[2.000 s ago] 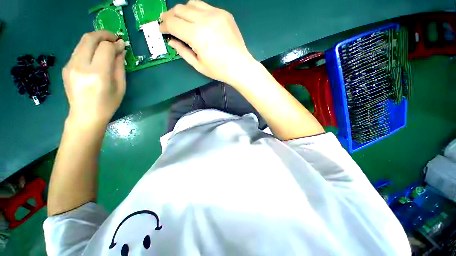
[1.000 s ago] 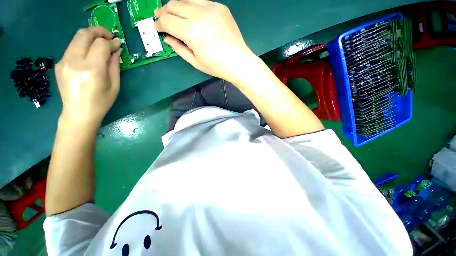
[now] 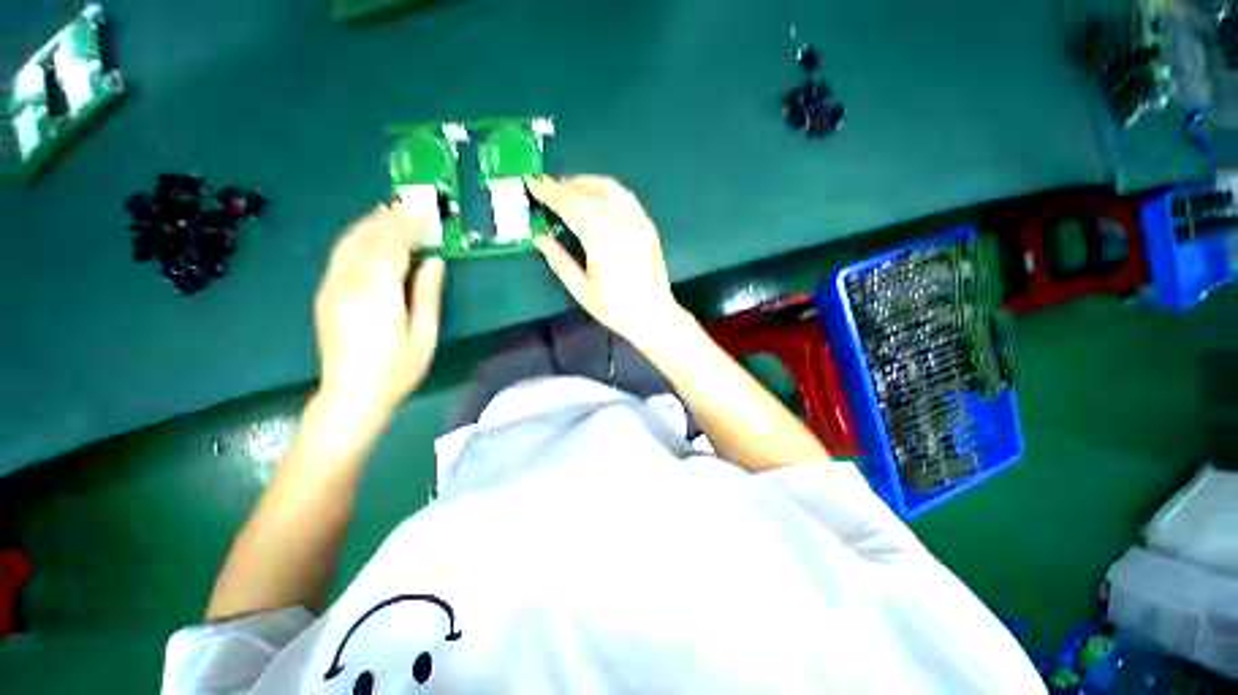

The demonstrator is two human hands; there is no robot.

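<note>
A green PCB panel with two matching boards lies on the dark green mat in front of me. Each board has a round green area at the far end and a white block nearer me. My left hand is at the panel's left near edge, fingertips over the left board's corner and thumb at the near rail. My right hand is at the right edge, with finger and thumb on the right board's side. Both hands hold the panel by its sides. Whether any small part is between my fingers is hidden.
A pile of black components lies left and a smaller pile far right. Stacked panels sit far left. A green edge shows at the top. Below the bench are a blue crate of upright boards and red stools.
The view has shifted and shows more of the bench. My left hand has left the inner edge of the left board and now grips the panel's left near corner.
</note>
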